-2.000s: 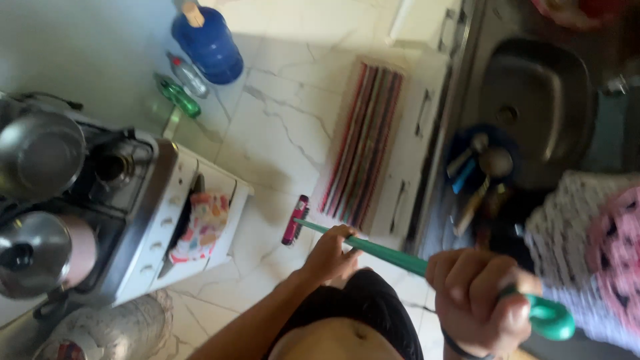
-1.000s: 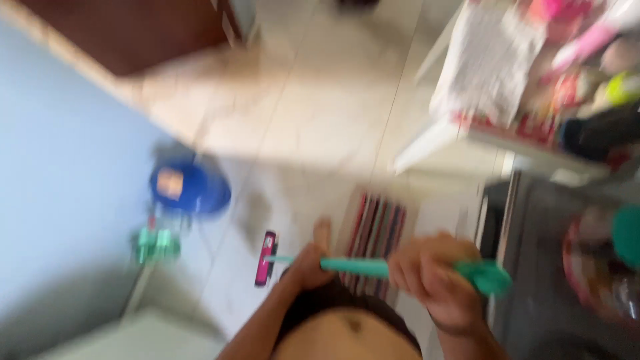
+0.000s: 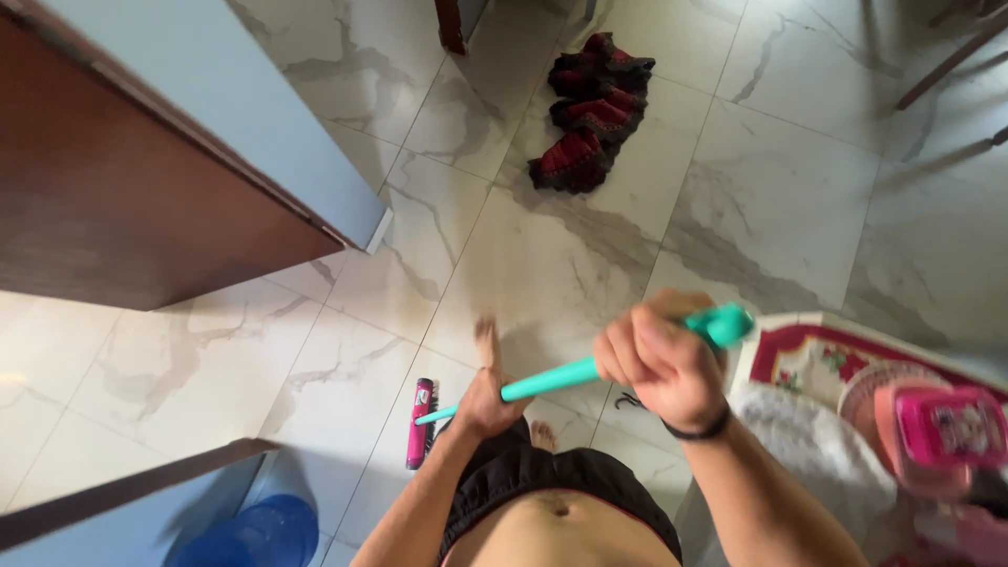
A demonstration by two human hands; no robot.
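A push broom with a green handle (image 3: 551, 379) and a pink head (image 3: 421, 424) slants across the front of my body. My left hand (image 3: 490, 403) is closed around the lower part of the handle, close to the head. Near the handle's top end, my right hand (image 3: 665, 358) grips it, with a dark band on the wrist. The broom head is low at the left of my feet, bristles facing right; whether it touches the tiles I cannot tell. A crumpled red and black rug (image 3: 591, 118) lies on the floor farther ahead.
A brown door (image 3: 142, 181) and a pale blue wall edge (image 3: 315, 134) stand at the left. A blue water jug (image 3: 252, 535) is at the lower left. A table with a red-bordered cloth (image 3: 780, 354) and a pink container (image 3: 949, 425) stands at the right. Dark furniture legs (image 3: 953, 63) show at the upper right.
The view has moved from the stove and sink area to a doorway and tiled floor with the crumpled rug. Both hands have stayed on the broom handle throughout.
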